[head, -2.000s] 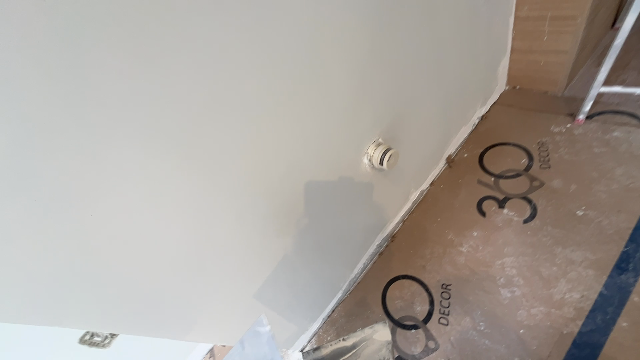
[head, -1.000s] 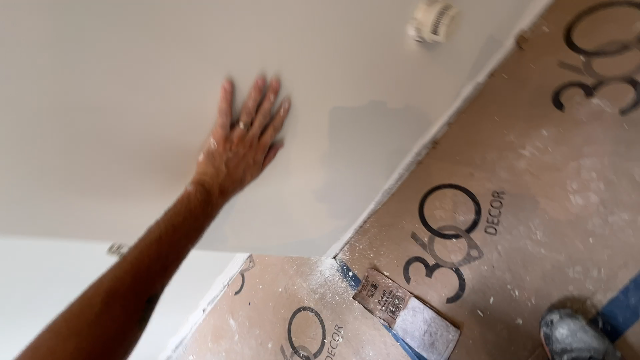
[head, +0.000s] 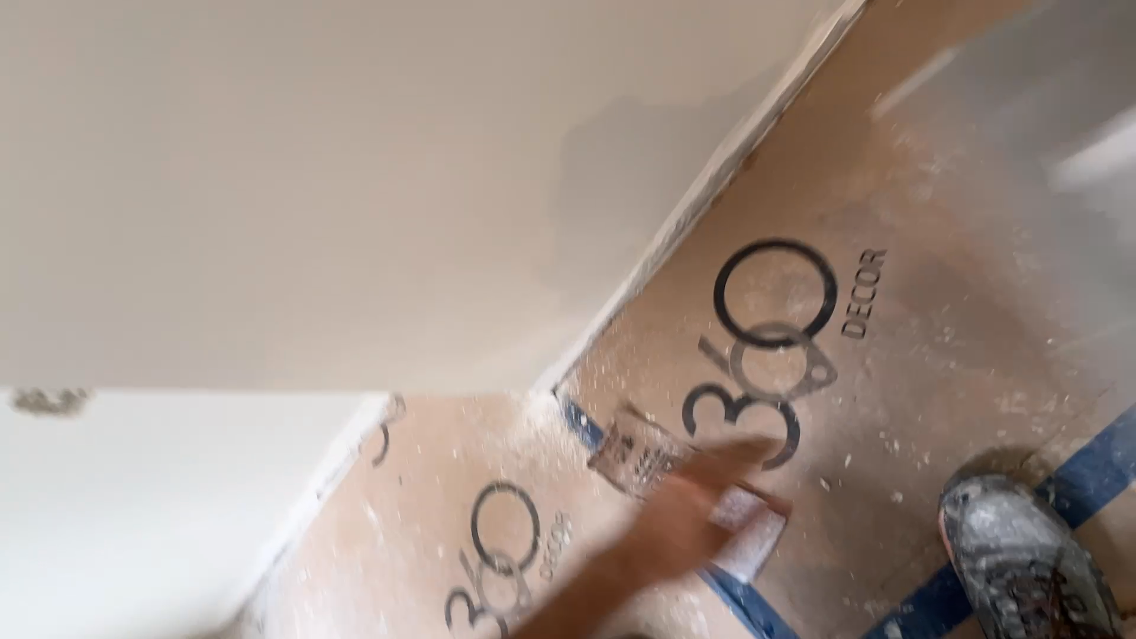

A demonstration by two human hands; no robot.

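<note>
My left hand [head: 679,524], blurred by motion, reaches in from the bottom edge over a folded piece of sandpaper [head: 630,448] on the covered floor. The sandpaper has a brown printed back and a pale, dusty part [head: 754,541] that shows beyond my fingers. My fingers are spread across its middle; whether they grip it is unclear. Above the floor stands a smooth off-white wall [head: 311,195] with a darker grey patch [head: 612,186] near its lower edge. My right hand is out of view.
Brown printed protective paper [head: 923,390] covers the floor, with blue tape [head: 932,603] across it and white dust near the wall corner. A dusty shoe [head: 1012,541] stands at lower right. A blurred grey surface [head: 1047,115] lies at upper right. A rough hole [head: 51,401] marks the wall at left.
My left hand, flat against the wall one second ago, is now down at the sandpaper on the floor. The view has shifted downward.
</note>
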